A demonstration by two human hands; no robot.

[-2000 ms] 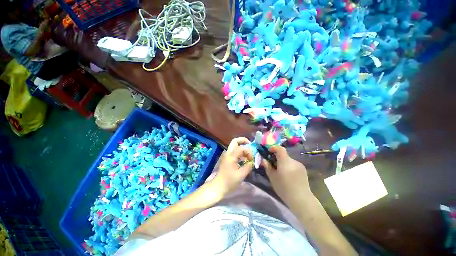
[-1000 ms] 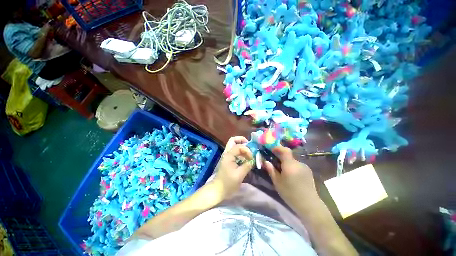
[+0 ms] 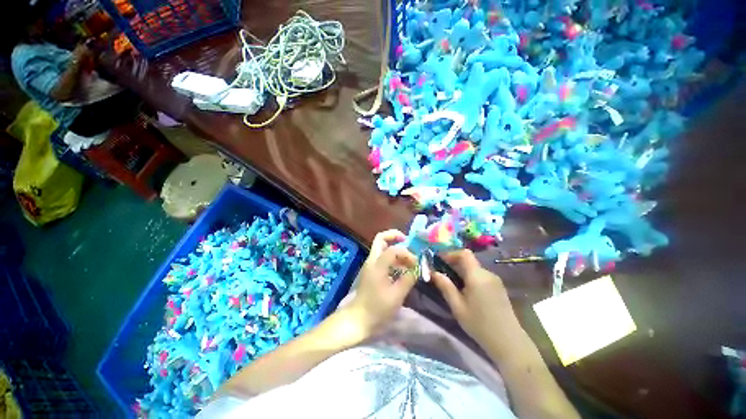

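A palm-sized blue plush toy with a pink and rainbow part (image 3: 420, 235) is held at the table's near edge, with a white label sticking down. My left hand (image 3: 384, 277) grips it from the left with bent fingers. My right hand (image 3: 472, 282) is closed around a small dark tool, likely thread snips (image 3: 442, 267), beside the toy. The tool is mostly hidden by the fingers. A large heap of blue and pink toys (image 3: 523, 106) lies just beyond the hands.
A blue floor crate full of toys (image 3: 245, 303) stands at the left. A pale card (image 3: 585, 319) and thin yellow-brown stick (image 3: 520, 259) lie right. White power strips (image 3: 219, 93) with tangled cable (image 3: 290, 61) lie back left. A seated person (image 3: 61, 78) is at far left.
The toy is turned slightly, with its blue part standing up more between my fingers. Both hands stay at nearly the same place. The whole view has shifted slightly.
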